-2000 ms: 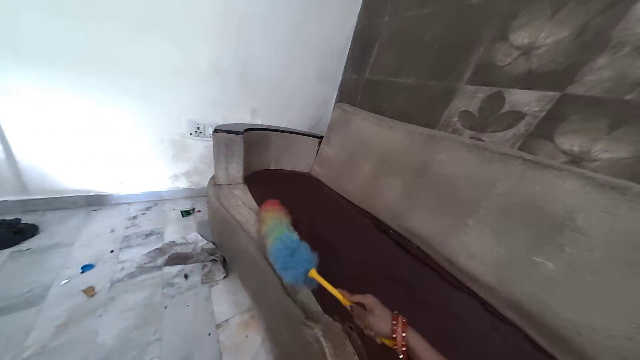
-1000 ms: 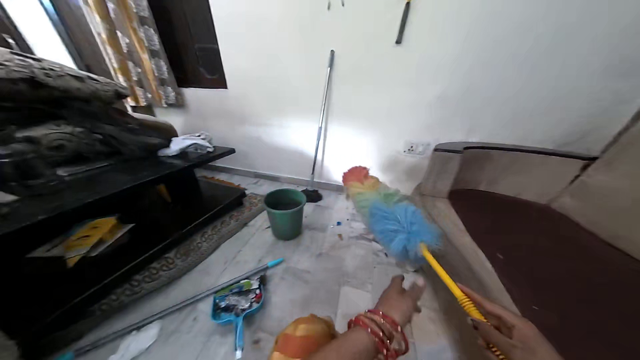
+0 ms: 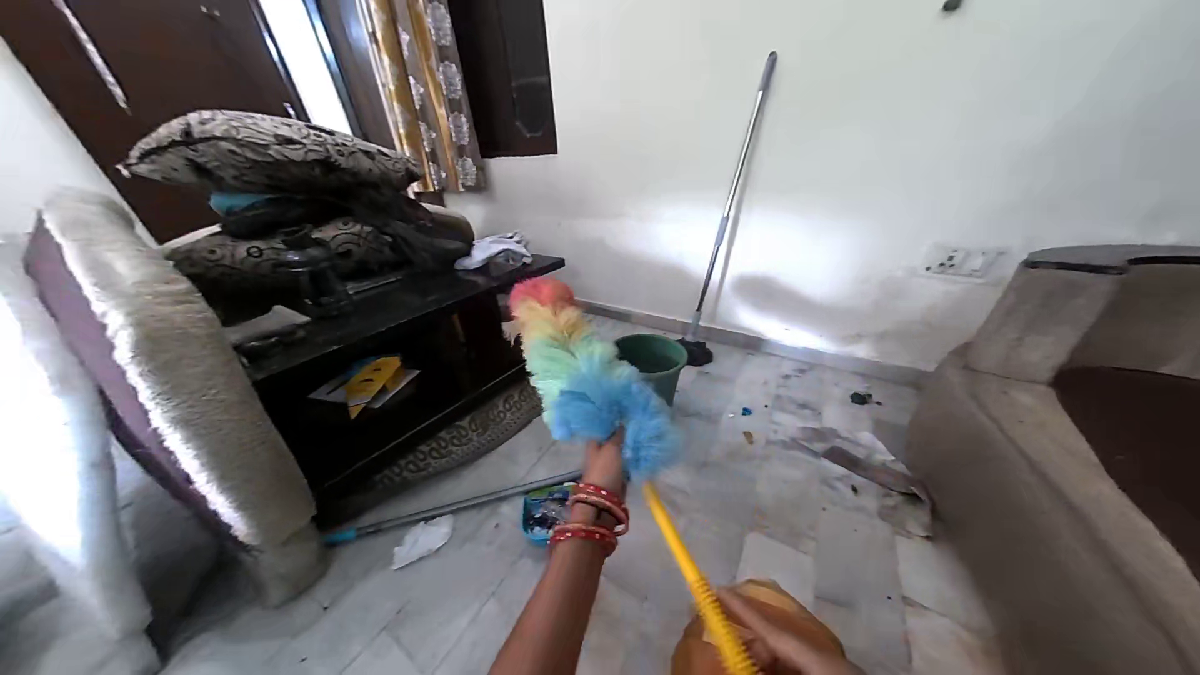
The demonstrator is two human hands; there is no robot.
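A fluffy rainbow duster (image 3: 586,375), red at the tip and blue near its yellow handle, points up and away in front of me. My right hand (image 3: 773,633), at the bottom edge, is closed around the yellow ridged handle (image 3: 689,562). My left hand (image 3: 607,457), with red bangles on the wrist, reaches to the blue end of the duster; its fingers are hidden by the fibres, so its grip does not show. Just beyond the duster stands a green bucket (image 3: 664,361).
A black table (image 3: 403,314) bears patterned cushions (image 3: 272,155) and a white cloth. A blue dustpan (image 3: 539,516) with litter and a long pole (image 3: 450,506) lie on the floor. A mop (image 3: 736,187) leans on the wall. Sofas (image 3: 947,497) flank the scene; litter dots the tiles.
The view has swung left from the sofa seat. My left hand, apart from the duster one second ago, now reaches its blue end. The duster has moved left, in front of the bucket.
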